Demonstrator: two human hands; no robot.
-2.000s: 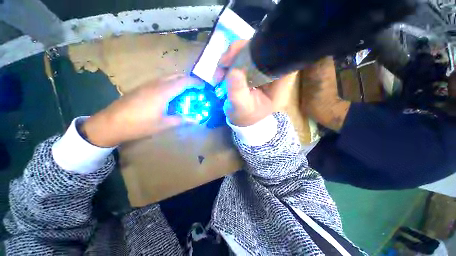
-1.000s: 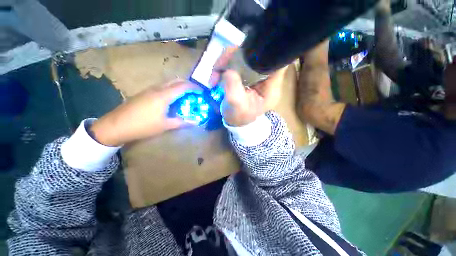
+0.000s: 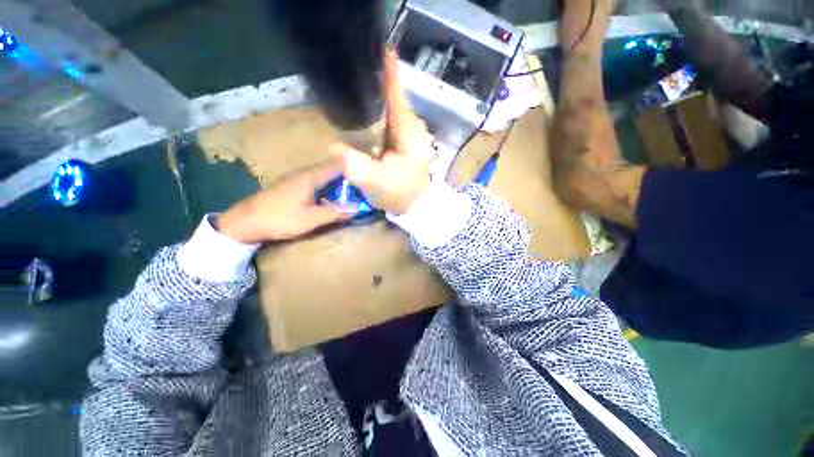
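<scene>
My left hand (image 3: 286, 210) holds a small round LED unit (image 3: 345, 195), glowing blue, above the cardboard sheet (image 3: 357, 294). My right hand (image 3: 393, 171) is at the unit's right side, wrapped round the lower end of the black electric screwdriver (image 3: 335, 62), index finger pointing up along it. The driver is blurred and cut off by the top edge. My right hand hides its tip and part of the unit, so contact between tip and unit cannot be seen.
A silver screw feeder (image 3: 451, 67) stands beyond my right hand, with a blue-handled screwdriver (image 3: 488, 170) near it. A lit ring unit (image 3: 67, 181) is on the conveyor at left. A coworker's arm (image 3: 589, 134) reaches in at right, near a brown box (image 3: 683, 134).
The driver has moved left, over the LED unit, uncovering the feeder and blue-handled screwdriver. My right hand has moved left and covers more of the unit. The view has shifted, showing more conveyor at left.
</scene>
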